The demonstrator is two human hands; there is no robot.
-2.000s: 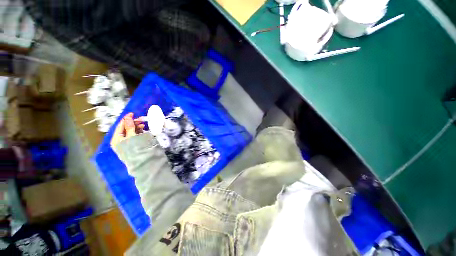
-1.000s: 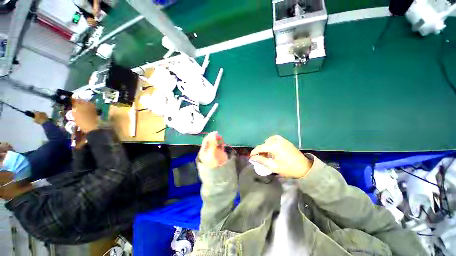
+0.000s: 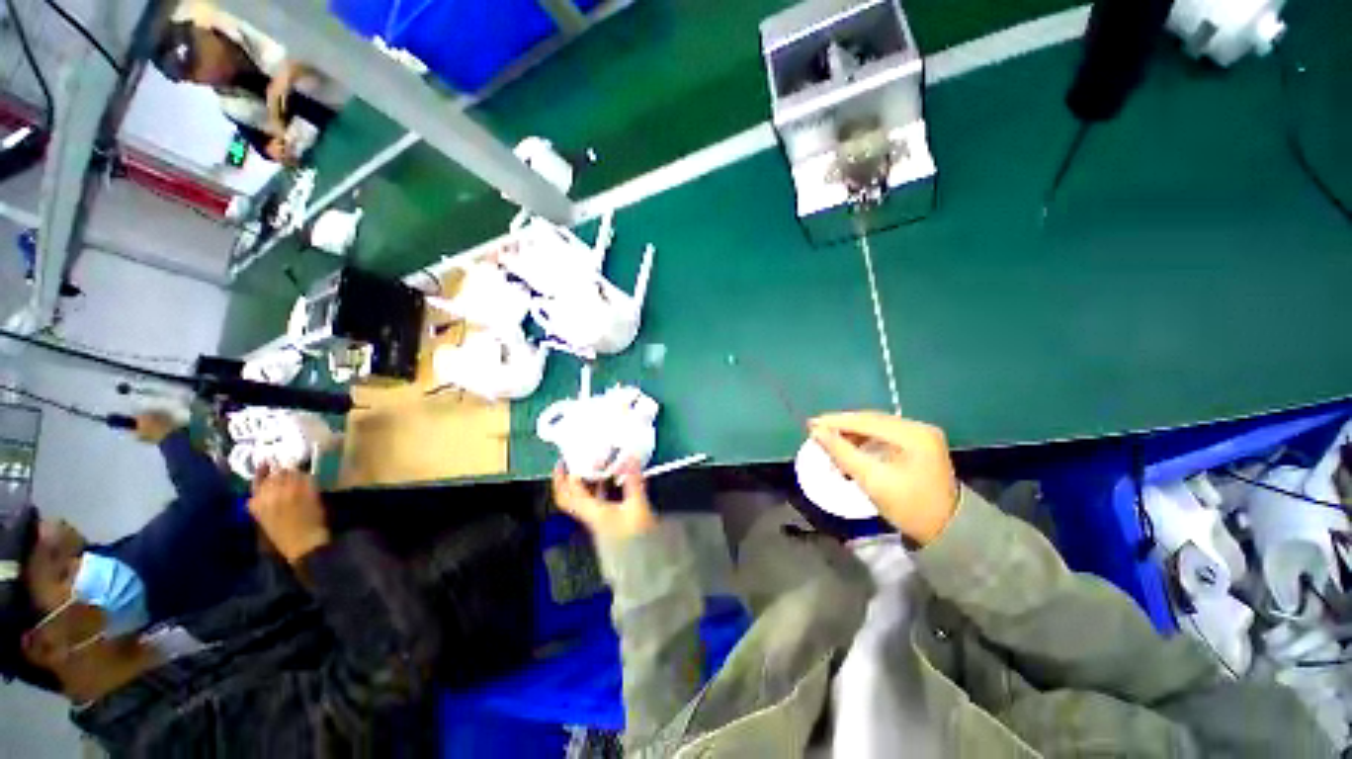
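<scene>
My left hand (image 3: 605,504) grips a white camera housing (image 3: 598,430) with a looped bracket and a flat antenna, at the bench's front edge. My right hand (image 3: 894,469) holds a round white cover (image 3: 830,481) by its upper side, a little to the right, over the front edge. A thin dark lead wire runs up and left from the right fingers over the green bench. The housing and the cover are apart. The left fingertips are partly hidden by the housing.
White units (image 3: 581,297) are grouped left by the brown cardboard (image 3: 423,435). A silver-grey screw feeder (image 3: 848,119) stands ahead. A black screwdriver (image 3: 1117,60) hangs upper right. A blue bin (image 3: 1122,519) of white housings (image 3: 1198,571) is at right. A masked person works at left.
My left hand, earlier near the wire, now holds a white housing and is a little further left and lower. My right hand has moved slightly right with the cover. Earlier, a hand was at the blue bin.
</scene>
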